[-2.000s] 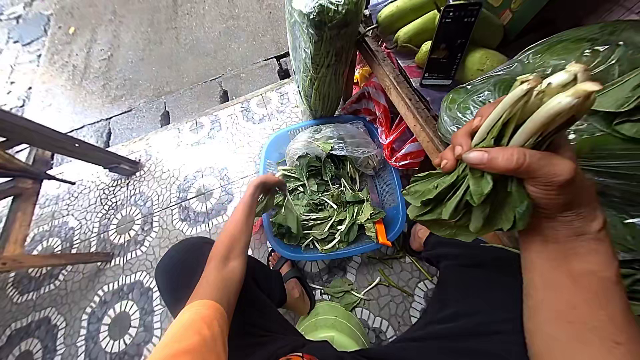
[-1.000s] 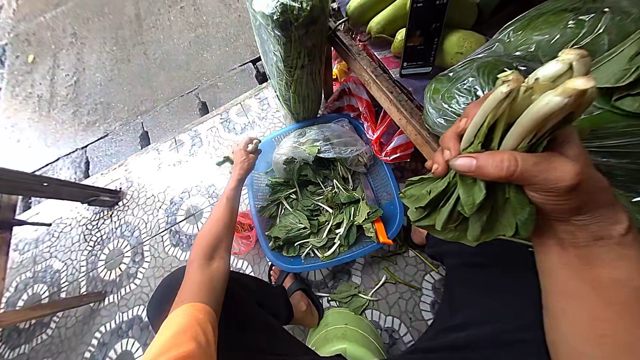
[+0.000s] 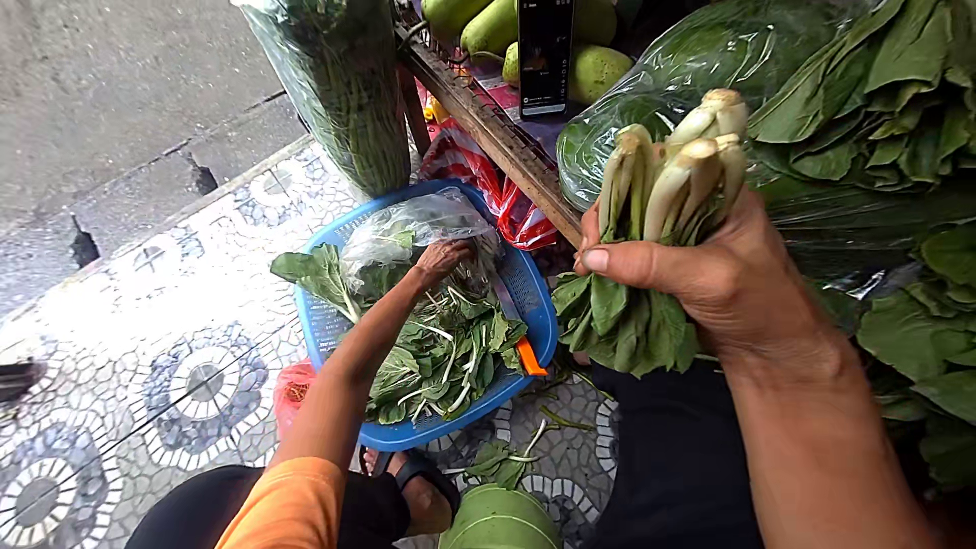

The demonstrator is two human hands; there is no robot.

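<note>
My right hand (image 3: 686, 282) grips a bunch of leafy greens (image 3: 625, 320), its pale stem ends pointing up and its leaves hanging down. My left hand (image 3: 444, 259) reaches into a blue plastic basket (image 3: 545, 309), at the edge of a clear plastic bag (image 3: 415, 217); its fingertips are hidden, so its hold cannot be told. Loose leaves and stems (image 3: 450, 351) fill much of the basket. One leafy stalk (image 3: 324, 278) lies over the basket's left rim. An orange handle (image 3: 528, 358) lies at the basket's right side.
A wooden beam (image 3: 488, 133) edges the stall, with a phone (image 3: 544, 61) and green gourds (image 3: 492, 30) behind it. Bagged greens (image 3: 343, 99) stand above the basket; more greens (image 3: 884, 99) lie right. A green rounded object (image 3: 499, 518), fallen leaves (image 3: 499, 461) and a red bag (image 3: 293, 389) are low down.
My left hand has moved from the basket's upper left rim to the plastic bag inside it. A leafy stalk now lies over the left rim. My right hand still holds the bunch.
</note>
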